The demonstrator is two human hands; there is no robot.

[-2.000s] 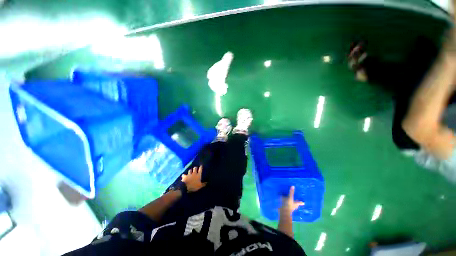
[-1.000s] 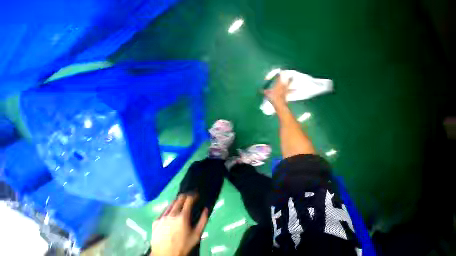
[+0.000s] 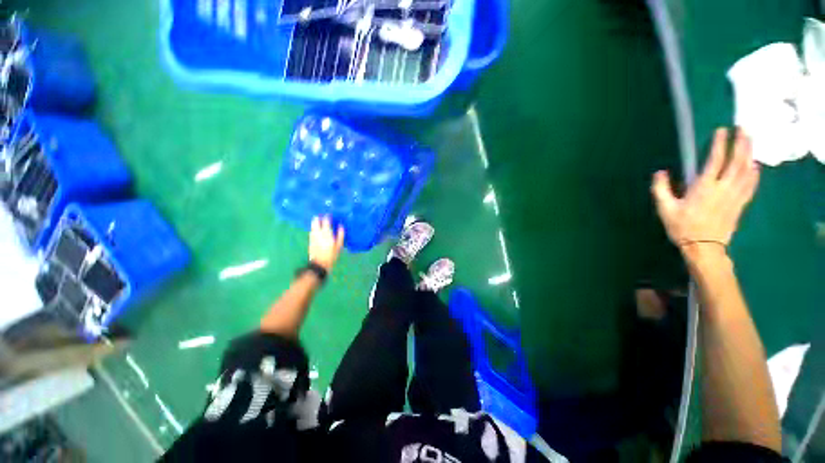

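Observation:
A blue plastic stool (image 3: 339, 176), its dimpled top facing me, stands in front of my feet. My left hand (image 3: 326, 244) touches its near edge; I cannot tell whether the fingers grip it. My right hand (image 3: 710, 199) is open with fingers apart over the green bench (image 3: 724, 90) at the right. Its fingertips are at the near edge of a white cloth (image 3: 773, 104) that lies there; it does not hold the cloth.
A large blue basket (image 3: 308, 89) with dark and metallic items is beyond the stool. Several blue containers (image 3: 149, 249) with dark items stand at the left. Another blue stool (image 3: 502, 362) is beside my right leg. A pale bench edge (image 3: 685, 118) runs down the right.
My right hand has moved from the floor, where it was at the white cloth, up to the bench; a white cloth now lies there. My left hand has moved from my leg to the stool.

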